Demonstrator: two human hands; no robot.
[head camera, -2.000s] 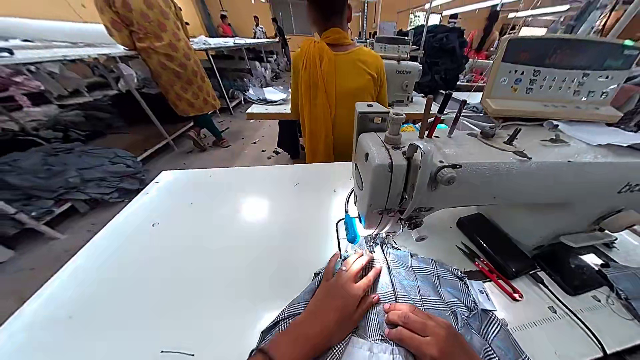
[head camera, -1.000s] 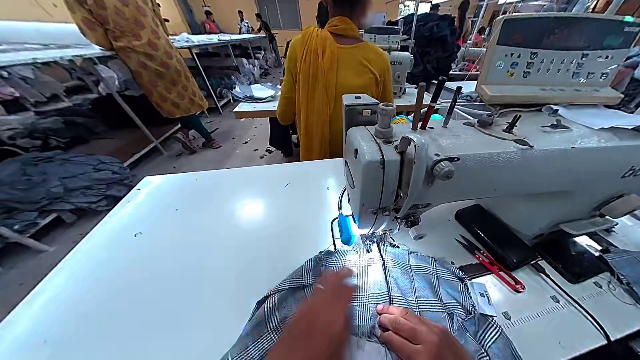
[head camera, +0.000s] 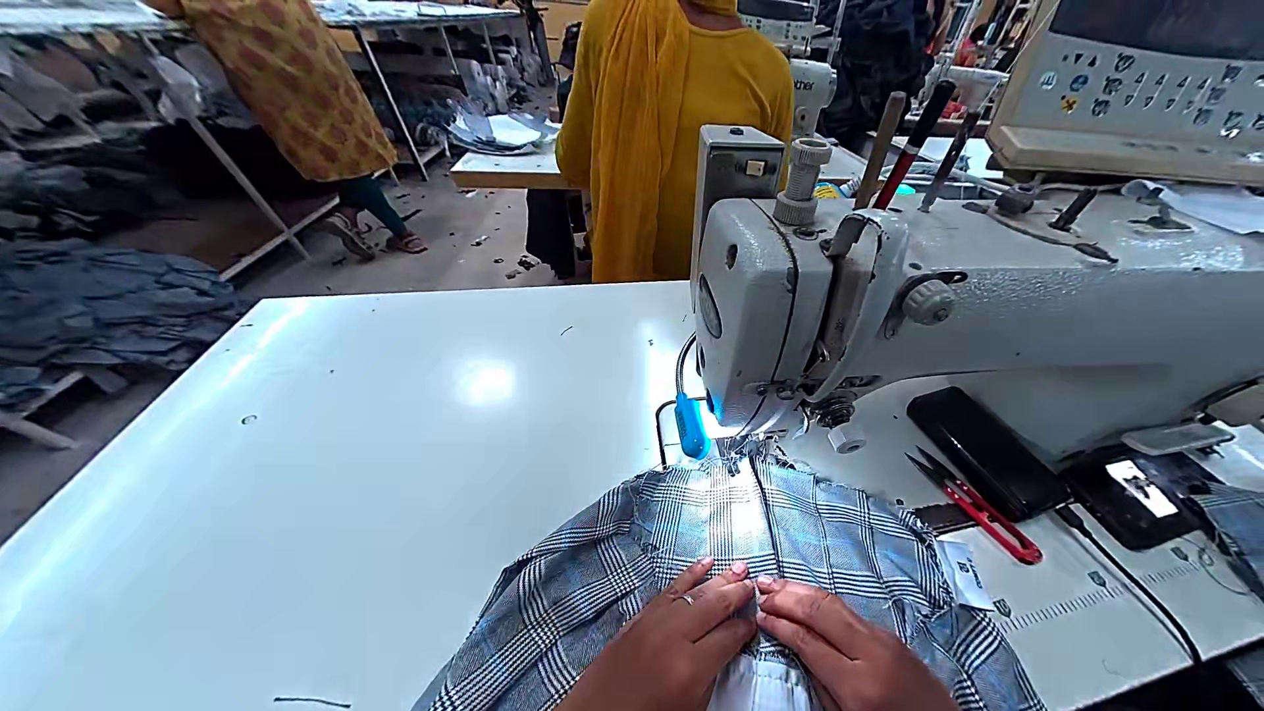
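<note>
Grey and black plaid fabric (head camera: 592, 563) lies spread over the white table, its far edge under the needle area of an industrial sewing machine (head camera: 760, 296). My left hand (head camera: 671, 642) rests on the fabric beside its dark central seam, fingers together and a ring on one finger. Close against it, my right hand (head camera: 849, 642) pinches the fabric at the same seam. A white fabric piece (head camera: 758, 686) shows between both hands. The machine's lamp lights the cloth near a small blue device (head camera: 691, 427). A white label (head camera: 965, 575) hangs from the garment's right side.
Red-handled thread snips (head camera: 987, 513), a black phone (head camera: 987, 452) and a second dark device (head camera: 1136, 494) with a cable lie right of the fabric. A control panel (head camera: 1136, 99) stands above the machine. A person in yellow (head camera: 681, 148) is beyond the table; another person (head camera: 286, 89) stands at left.
My left hand has moved back from near the needle toward me, to beside my right hand. More of the plaid fabric shows in front of the machine.
</note>
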